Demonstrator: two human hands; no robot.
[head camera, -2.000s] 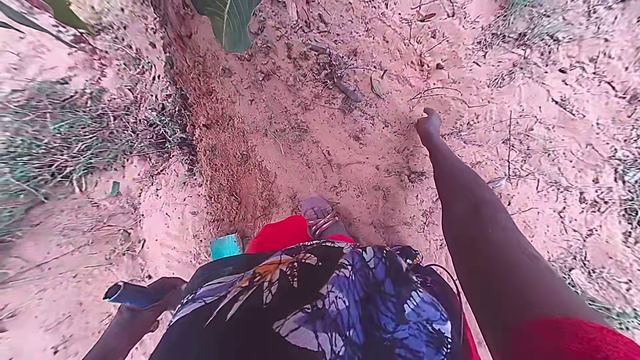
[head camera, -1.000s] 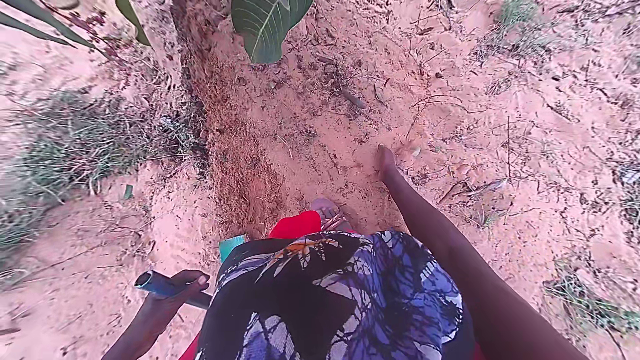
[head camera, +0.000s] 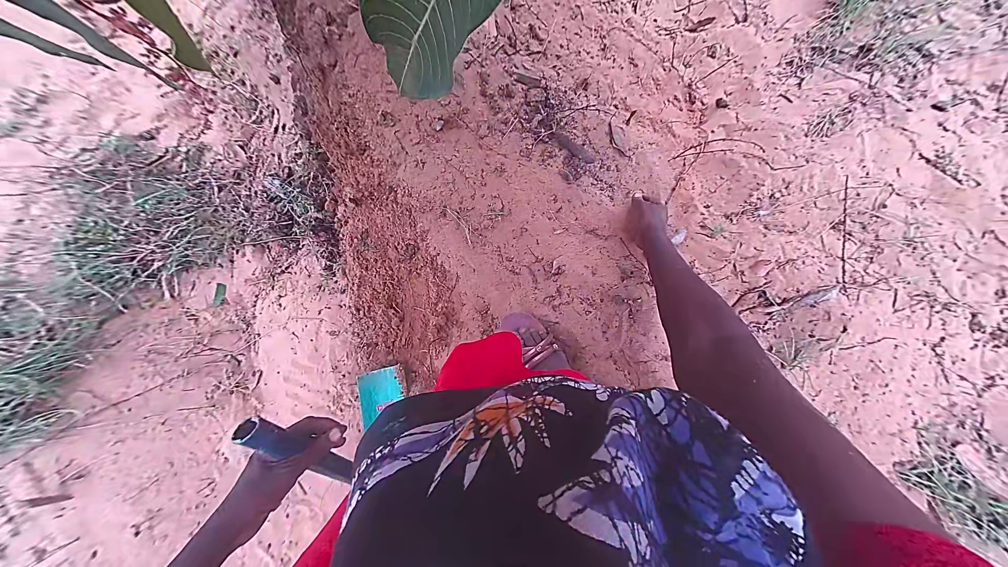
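Note:
My left hand is closed around a dark hollow pipe at the lower left; the pipe's open end points to the left, and its other end goes out of sight at the patterned cloth. Beyond that cloth a teal flat piece sticks out, mostly hidden, so I cannot tell whether it joins the pipe. My right hand hangs over the sandy soil at the end of an outstretched arm. Its fingers are foreshortened, and whether they hold anything cannot be told.
A sandalled foot stands on reddish sand beside a strip of loose, darker soil. Green leaves hang at the top. Dry grass grows at the left, and twigs lie beyond my right hand.
My right hand came in towards the body, then moved a little outward again. My left hand has stayed on the pipe. The view has shifted slightly, with more of the hanging leaf showing.

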